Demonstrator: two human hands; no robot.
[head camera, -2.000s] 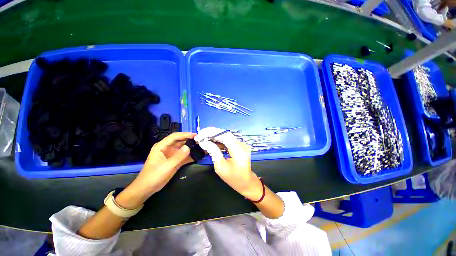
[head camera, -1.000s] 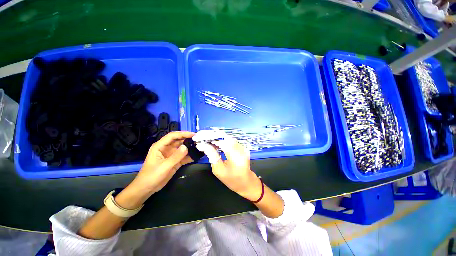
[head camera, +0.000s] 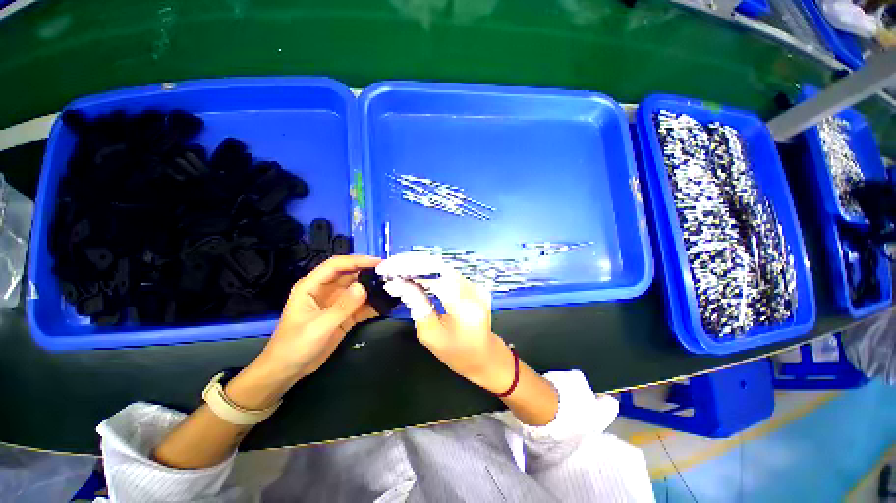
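My left hand (head camera: 322, 312) holds a small black plastic housing (head camera: 377, 293) between thumb and fingers, over the near rims of the left and middle trays. My right hand (head camera: 450, 316), with white coverings on its fingers, pinches at the housing's right side. Whether it holds a rod now is hidden by the fingers. Loose thin metal rods (head camera: 442, 196) lie in two groups in the blue middle tray (head camera: 511, 96). Black housings (head camera: 167, 216) are heaped in the blue left tray (head camera: 216, 90).
A narrower blue tray (head camera: 678, 329) full of silver-and-black rods stands at right, with more blue trays (head camera: 882, 295) beyond. A green belt (head camera: 295, 39) runs behind. A clear box (head camera: 12, 241) is at far left. A blue stool (head camera: 722, 398) is below the bench.
The dark rod seen above my right fingers earlier no longer shows. The fingers have closed in slightly at the housing. Dark pieces on the belt at upper right have moved further right.
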